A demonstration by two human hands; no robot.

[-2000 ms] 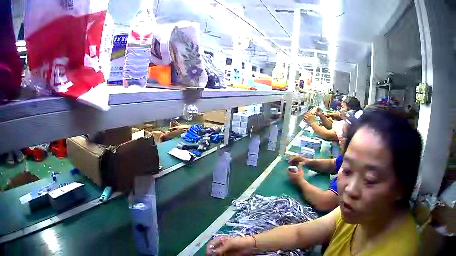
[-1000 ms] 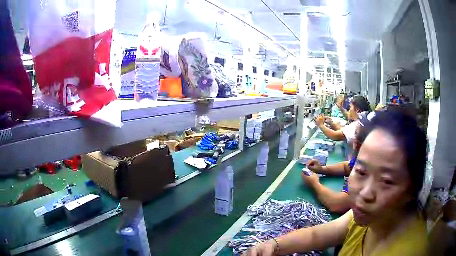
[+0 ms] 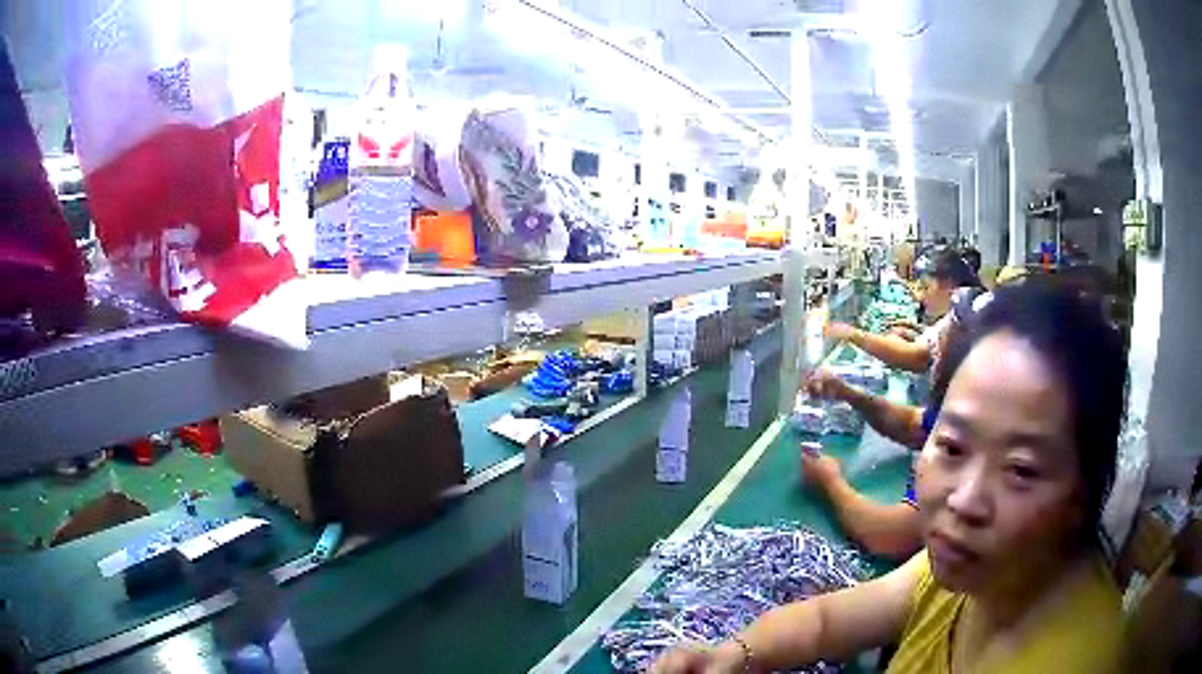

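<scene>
Several small white-blue retail boxes stand upright in a line on the dark green conveyor belt (image 3: 435,579). The nearest whole retail box (image 3: 550,537) has its top flap up. Another retail box (image 3: 264,643) is blurred and cut off by the bottom edge at the lower left. Two more stand farther along, one retail box (image 3: 675,437) behind the nearest whole one and another retail box (image 3: 741,390) beyond it. Neither of my hands is in view.
A tangled heap of silvery cables (image 3: 738,593) lies right of the belt rail, by a neighbouring person (image 3: 1022,527) in yellow. An open brown carton (image 3: 349,454) stands across the belt. A metal shelf (image 3: 448,306) overhead holds a red-and-white bag (image 3: 198,198) and a water bottle (image 3: 381,184).
The upright boxes have moved nearer along the belt, toward the lower left. The neighbour's face has turned more toward the camera. The view has shifted slightly.
</scene>
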